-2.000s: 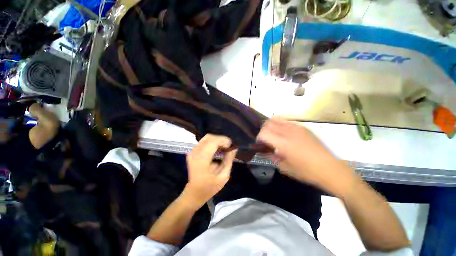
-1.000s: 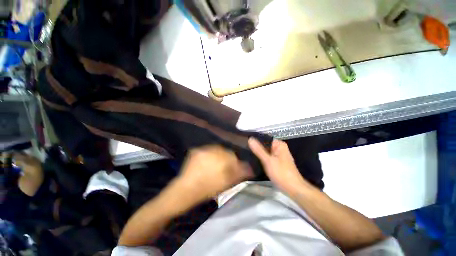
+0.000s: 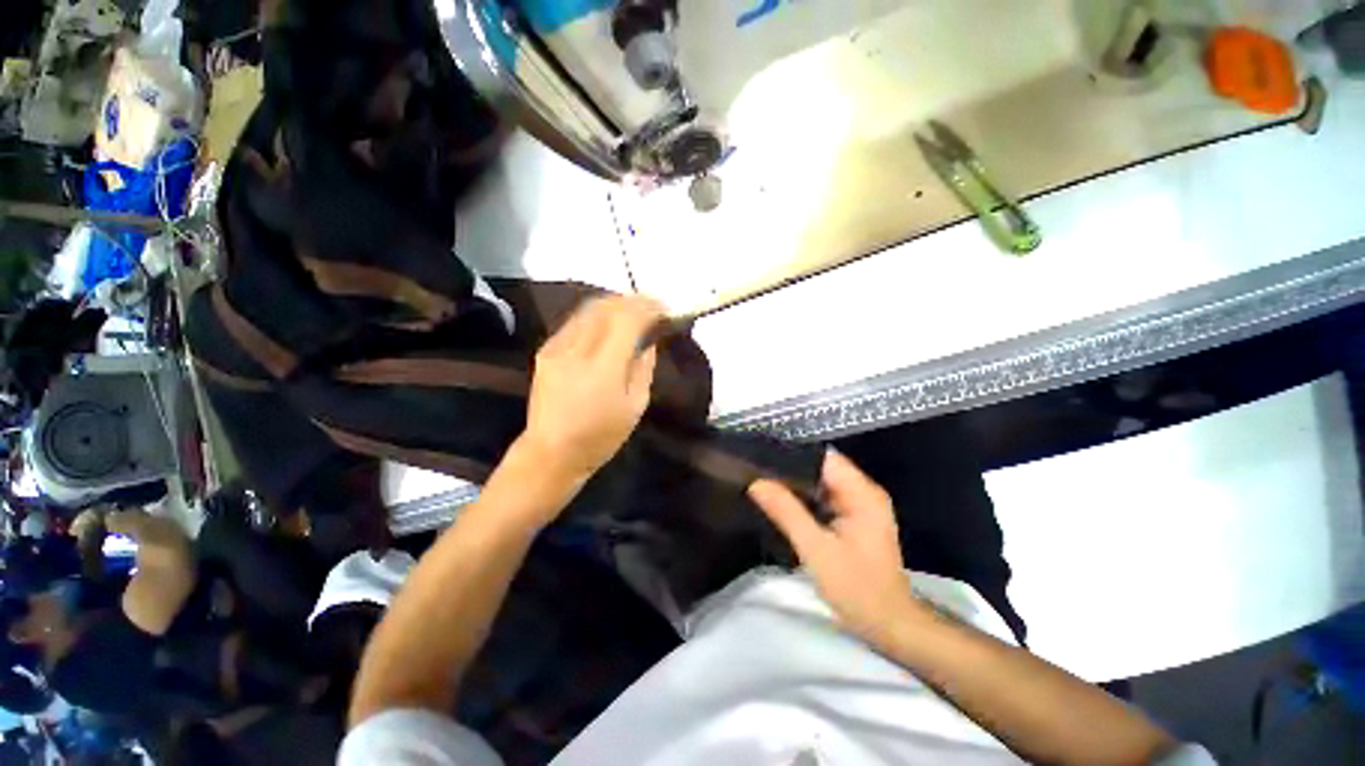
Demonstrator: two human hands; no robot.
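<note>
The black garment with brown stripes (image 3: 427, 374) lies heaped on the table left of the needle and hangs over the front edge toward my lap. My left hand (image 3: 596, 382) grips a dark part of it near the front left corner of the machine bed. My right hand (image 3: 846, 539) pinches a dark edge of it in front of the table, between thumb and fingers. The cloth runs between the two hands. The needle area (image 3: 692, 157) of the sewing machine is beyond my left hand, with no cloth under it.
Green-handled thread snips (image 3: 981, 187) lie on the machine bed (image 3: 838, 195). An orange item (image 3: 1254, 69) is at its right end. A measuring strip (image 3: 1048, 356) runs along the table front. A white panel (image 3: 1183, 516) is below at right. Another person's arm (image 3: 157, 569) shows at left.
My left hand has moved up and away from my right hand, onto cloth by the machine bed. My right hand still holds the edge, slightly lower. The view has shifted.
</note>
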